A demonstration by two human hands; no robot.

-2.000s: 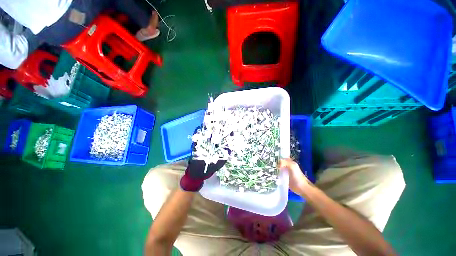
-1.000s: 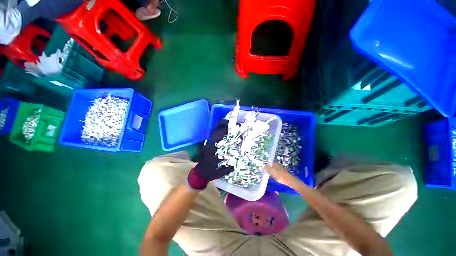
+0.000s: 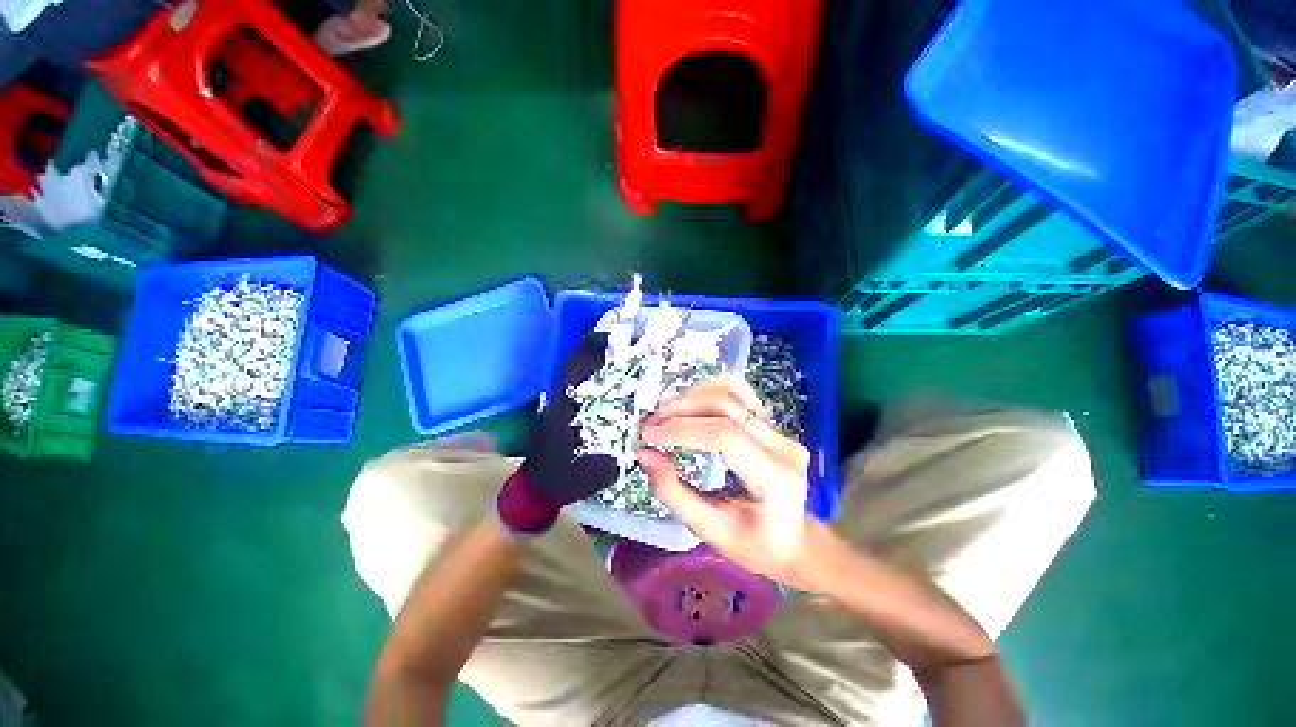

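Observation:
The white parts tray (image 3: 640, 530) rests over the blue parts bin (image 3: 822, 412) between my knees. Loose small white-and-green parts (image 3: 621, 494) lie in the tray. My left hand (image 3: 566, 440), in a dark glove with a maroon cuff, holds a heap of the parts (image 3: 625, 372) above the tray's left side, with ends sticking out. My bare right hand (image 3: 739, 476) is over the tray, fingers bent against the right side of the heap. Whether its fingertips grip any parts cannot be told. More parts show in the bin, right of the tray.
A blue lid (image 3: 476, 355) lies left of the bin. Another blue bin (image 3: 128, 355) and a green bin (image 3: 83, 391) stand farther left. Red stools (image 3: 640, 156) are ahead. Teal crates (image 3: 924, 301) with a tilted blue lid (image 3: 1087, 121) stand ahead right; a blue bin (image 3: 1187, 469) is far right.
My right hand has let go of the tray's right edge and moved left to the heap. The tray has come down from its raised position onto the bin. My left hand still holds the heap.

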